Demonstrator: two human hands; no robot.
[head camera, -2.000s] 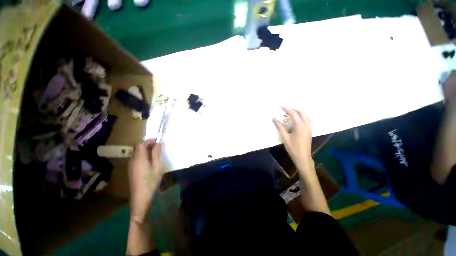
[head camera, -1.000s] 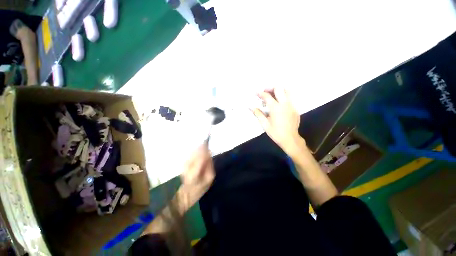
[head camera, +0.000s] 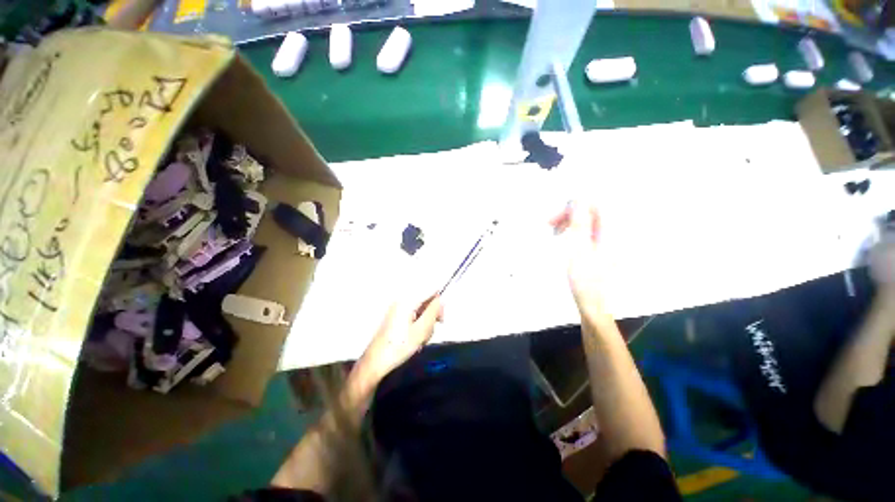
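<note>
My left hand (head camera: 404, 331) is closed around the lower end of a slim hammer (head camera: 468, 257) over the white sheet (head camera: 667, 196). The thin shaft slants up and right to a small dark tip. My right hand (head camera: 583, 245) is right of this tip, over the sheet, its fingers bent and washed out by glare. Whether it holds a small part cannot be told. Small black pieces (head camera: 412, 238) lie left of the hammer. Another dark cluster (head camera: 541, 151) lies at the foot of the grey post (head camera: 550, 59).
A large open carton (head camera: 285, 343) of mixed shells stands at the left. A small carton (head camera: 827, 135) with dark parts is at the far right. Pale oval housings (head camera: 610, 70) lie on green beyond the sheet. Another person's arm (head camera: 862, 358) is at the right; a lower box (head camera: 574, 441) shows below.
The camera view has shifted and turned. My left hand has moved from beside the carton towards my right hand. The hammer, swung and blurred a second ago, now slants away from my left hand.
</note>
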